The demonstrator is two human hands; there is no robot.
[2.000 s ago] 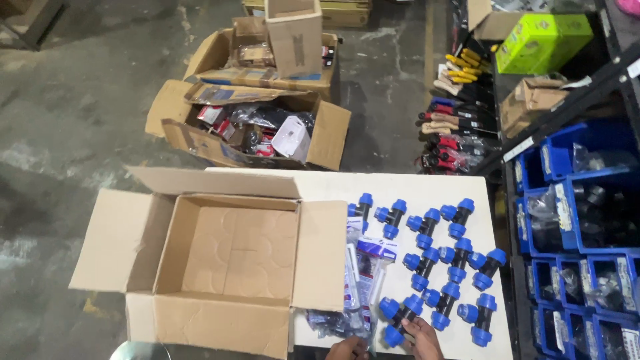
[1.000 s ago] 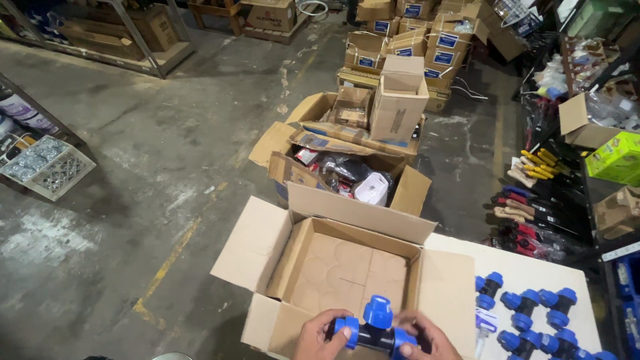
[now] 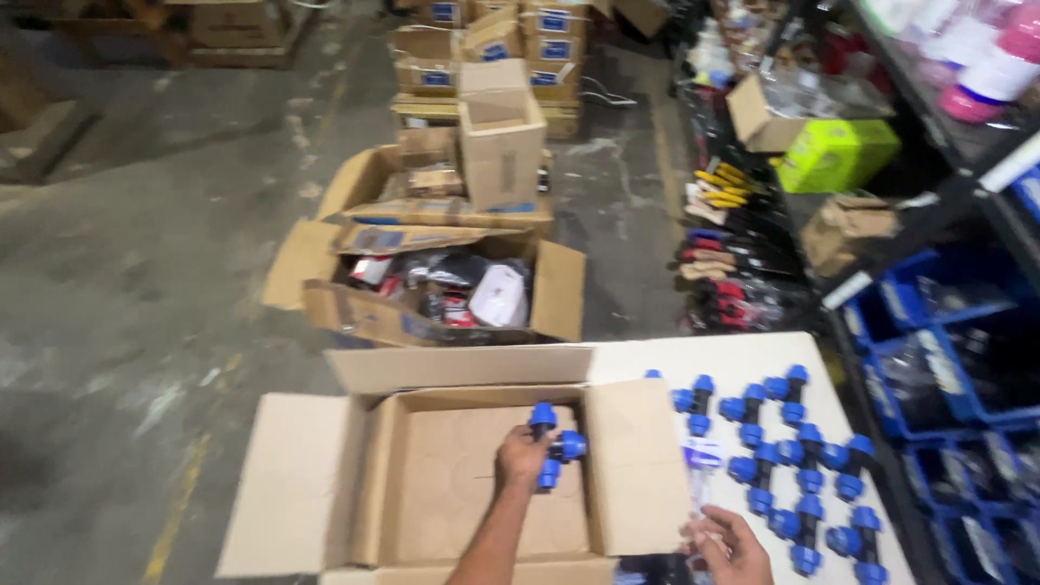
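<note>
My left hand [image 3: 524, 457] grips a black pipe tee fitting with blue compression nuts [image 3: 545, 431] over the inside of an open cardboard box [image 3: 479, 487]. Cardboard lines the box's bottom. My right hand [image 3: 727, 546] is beside the box's right flap, fingers apart, at a clear plastic packet [image 3: 700, 463] with a purple and white top; whether it grips the packet is unclear. Several more blue and black tee fittings [image 3: 806, 459] lie in rows on the white table [image 3: 731, 353] to the right.
Beyond the table stand open cartons of packaged goods [image 3: 439, 313] and a tall upright carton [image 3: 502, 154]. Blue bins [image 3: 934, 406] fill the dark rack at right, below a lime green box [image 3: 837, 154]. Bundled gloves [image 3: 723, 191] lie beside the rack.
The tee fitting was between both hands at the box's near edge; now my left hand alone holds it over the box. My right hand has moved right, off the fitting.
</note>
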